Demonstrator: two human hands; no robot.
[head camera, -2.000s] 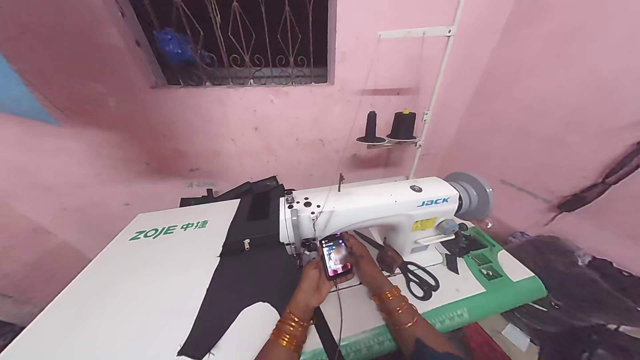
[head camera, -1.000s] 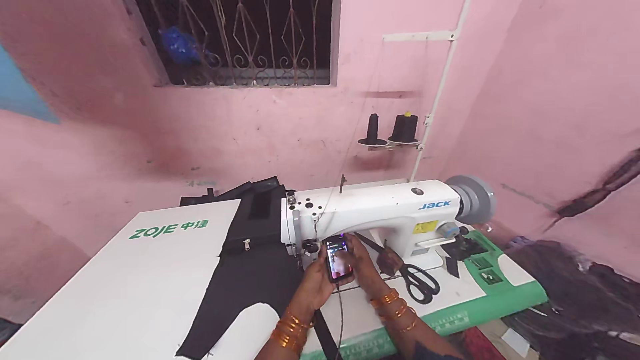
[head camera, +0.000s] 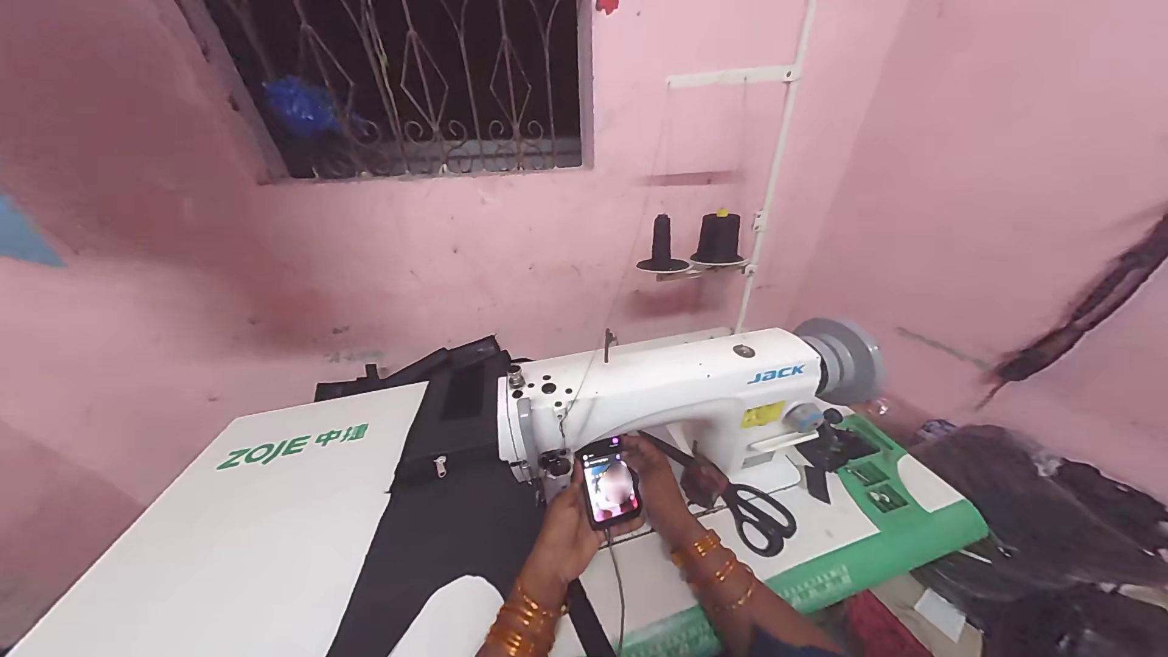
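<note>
A smartphone (head camera: 611, 488) with a lit screen and a cable at its lower end is held in front of a white Jack sewing machine (head camera: 657, 392). My left hand (head camera: 568, 534) grips the phone from its left and lower side. My right hand (head camera: 657, 484) is at the phone's upper right edge, fingers bent; whether it grips the phone or only touches it, I cannot tell. Black fabric with a zipper pull (head camera: 441, 467) lies left of the machine's needle end and runs toward me. Black-handled scissors (head camera: 762, 522) rest right of my right hand.
The white sewing table (head camera: 228, 529) has a green front edge. Two black thread cones (head camera: 720, 239) stand on a holder behind the machine. A grey handwheel (head camera: 844, 360) is at its right end. Dark fabric (head camera: 1040, 520) is heaped beyond the table on the right. A barred window is above.
</note>
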